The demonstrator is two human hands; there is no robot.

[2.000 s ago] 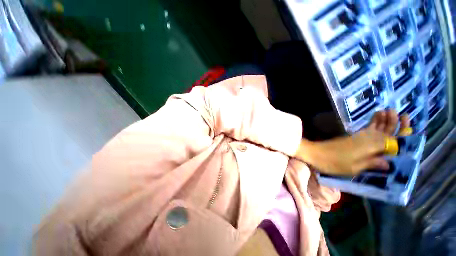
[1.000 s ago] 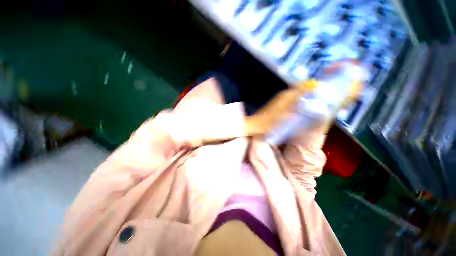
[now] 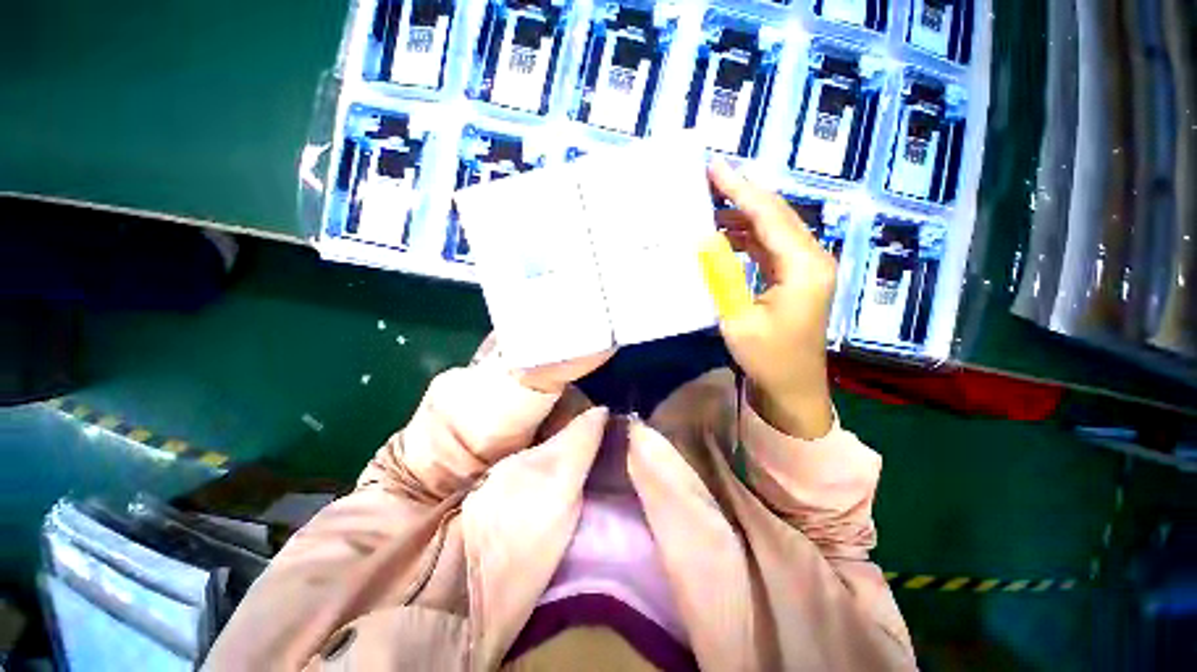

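A plain white card (image 3: 591, 256) with a thin line down its middle is held in front of me, over the near edge of a loaded white tray (image 3: 971, 171). My right hand (image 3: 781, 302) grips the card's right edge, with a yellow finger cot on the thumb. My left hand (image 3: 565, 373) is at the card's lower left edge, its fingers hidden beneath the card. The tray holds rows of black-and-white display modules (image 3: 835, 121), each in a clear pocket. The card and right hand cover some near-row modules.
Stacked trays (image 3: 1116, 171) with shiny layered edges lie at the right. The green bench top (image 3: 171, 105) extends left. A red cloth (image 3: 945, 391) is under the bench's right edge. Bagged sheets (image 3: 131, 584) are low at the left, below bench level. Yellow-black tape marks the floor.
The view has turned and steadied, bringing the tray in front. The right hand now shows at the card's right edge, and the card is seen flat and clear instead of blurred.
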